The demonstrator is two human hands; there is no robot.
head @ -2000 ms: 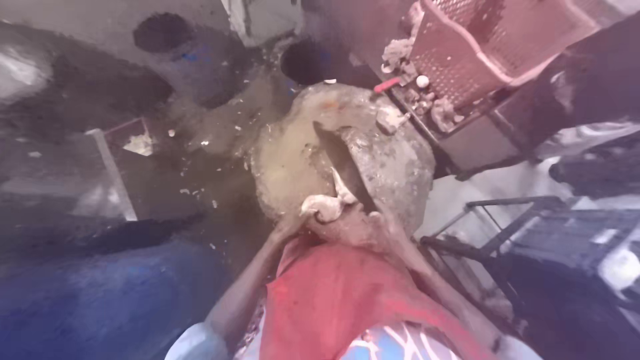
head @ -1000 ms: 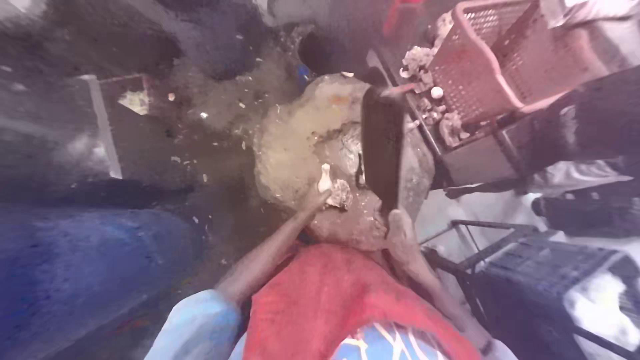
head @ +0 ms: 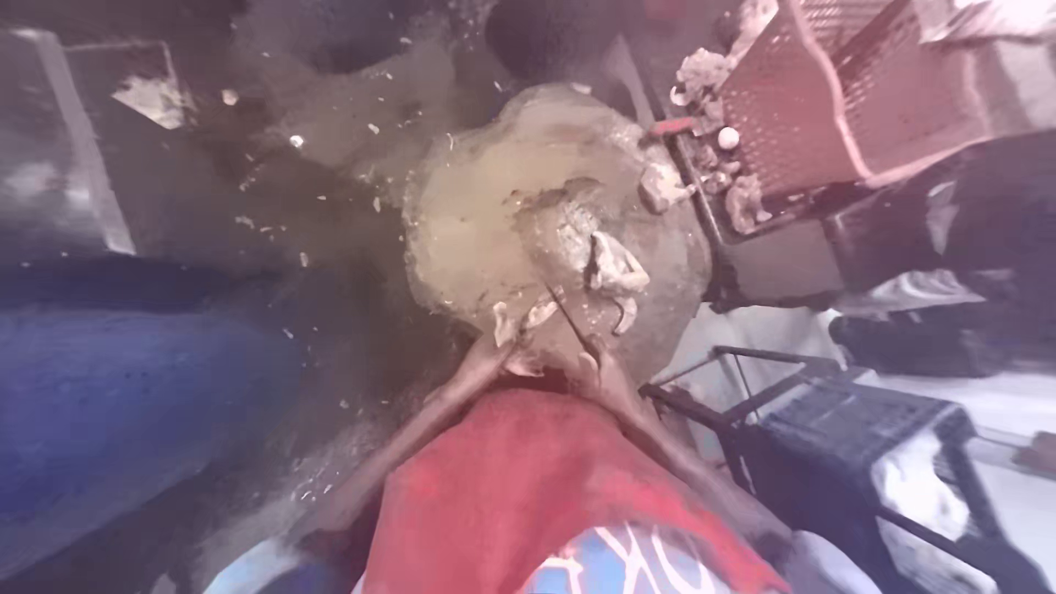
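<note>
A broad chopping block, its top wet and worn, stands in front of me. At its near edge my left hand is closed on a pale piece of meat, perhaps poultry. My right hand grips a cleaver, seen nearly edge-on, its blade pointing toward the block's middle and close to that piece. Beyond the blade lie more pale meat pieces, and another lump rests at the block's right rim. The blur hides my fingers in part.
A red plastic crate stands at the upper right, with scraps and a red-handled tool beside it. A metal frame and a dark crate are at the right. A blue container fills the lower left.
The cleaver, raised broadside over the block one second ago, is now lower and edge-on near my left hand. More meat pieces show on the block's right half.
</note>
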